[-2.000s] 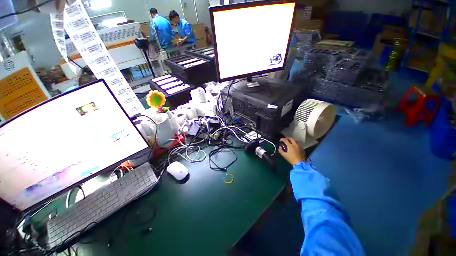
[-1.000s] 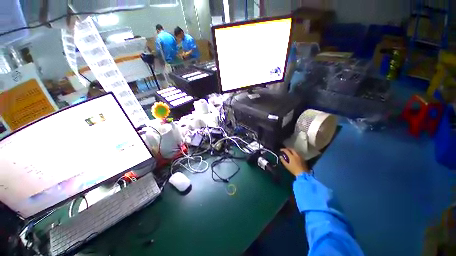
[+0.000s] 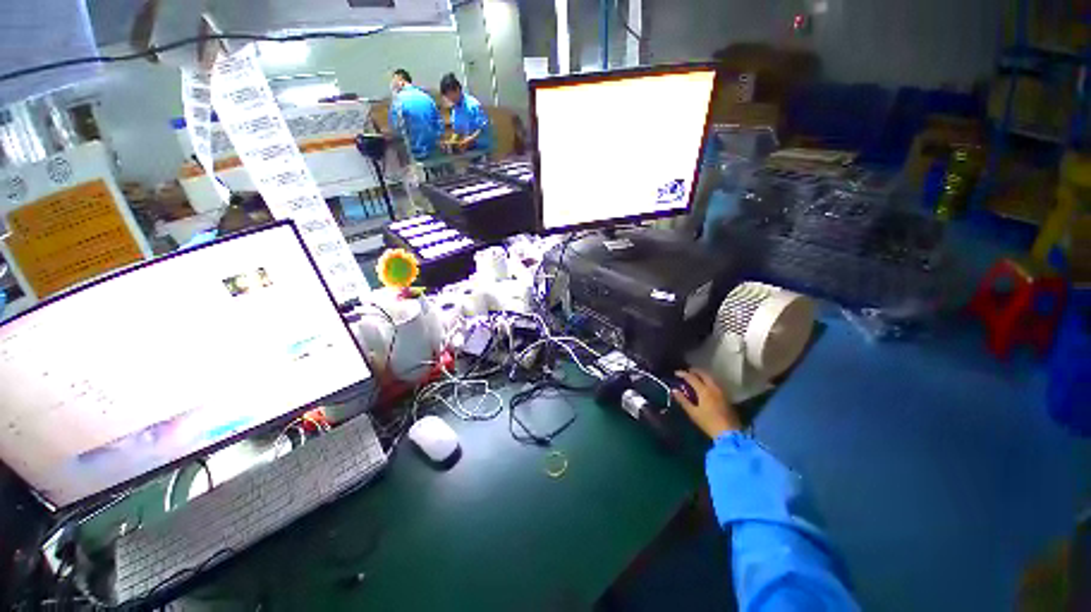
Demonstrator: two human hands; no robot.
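My right hand [image 3: 708, 404], bare with a blue sleeve, rests over a small black mouse [image 3: 686, 389] at the right end of the green bench. The fingers hide most of the mouse. The cream ribbed cylinder [image 3: 763, 332] stands just beyond the hand. The right monitor [image 3: 622, 150] shows a mostly white screen and stands on a black box [image 3: 634, 287]. A black cylinder with a pale band [image 3: 640, 410] lies left of the hand. My left hand is not in view.
A white mouse [image 3: 434, 440] and a yellow ring [image 3: 555, 464] lie on the bench [image 3: 479, 526]. The grey keyboard [image 3: 251, 508] is below the wide monitor [image 3: 180, 359]. Tangled cables [image 3: 479, 395] lie behind. Two people in blue work in the background. A red stool [image 3: 1019, 307] stands right.
The camera view has shifted, so the bench and monitors sit lower in the picture. My right hand stays on the black mouse.
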